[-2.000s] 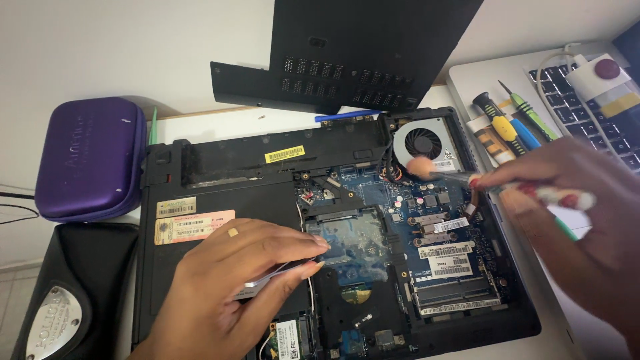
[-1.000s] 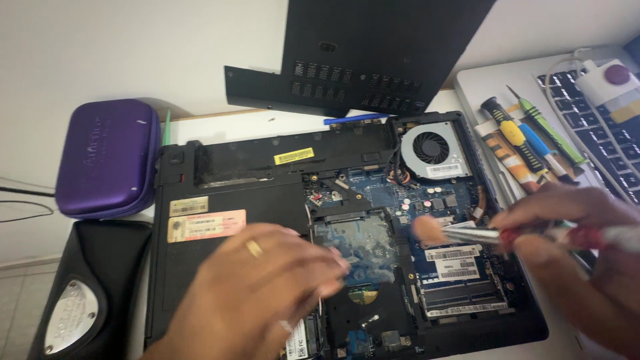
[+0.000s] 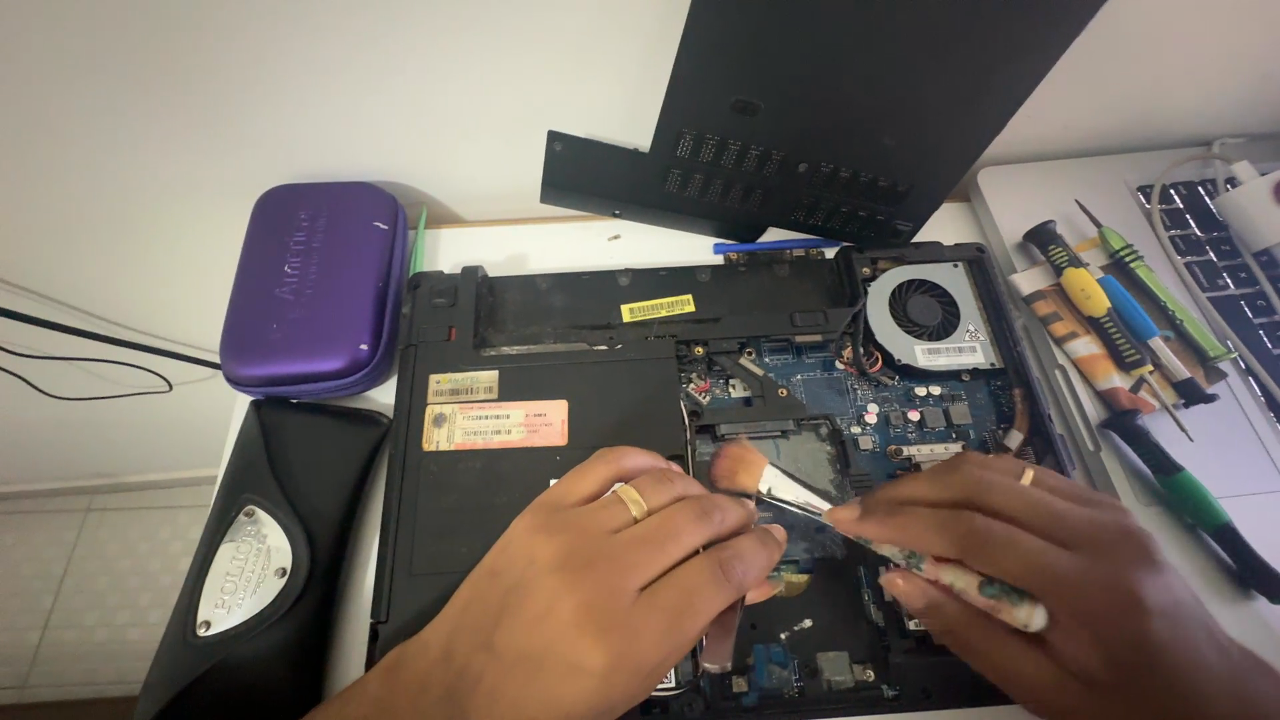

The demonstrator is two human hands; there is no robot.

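Note:
An upside-down laptop (image 3: 570,330) lies with its base cover off, its blue circuit board and cooling fan (image 3: 922,308) exposed. My right hand (image 3: 1020,550) holds a soft-bristled brush (image 3: 790,488) by its patterned handle, the bristles over the drive bay beside the board. Just left of the bristles is my left hand (image 3: 640,560), fingers curled over the bay's left edge. A flat metal tool (image 3: 722,640), perhaps tweezers, shows below its fingers and appears held in them; most of it is hidden.
The black base cover (image 3: 800,120) leans against the wall behind. At left are a purple zip case (image 3: 312,285) and a black pouch (image 3: 290,540). On a silver laptop (image 3: 1060,200) at right lie screwdrivers (image 3: 1090,300) and other tools. A blue stick (image 3: 775,246) lies behind the open laptop.
The brush in my right hand has moved from near the fan, over the board, left to the drive bay. My left hand stays over the laptop's lower middle.

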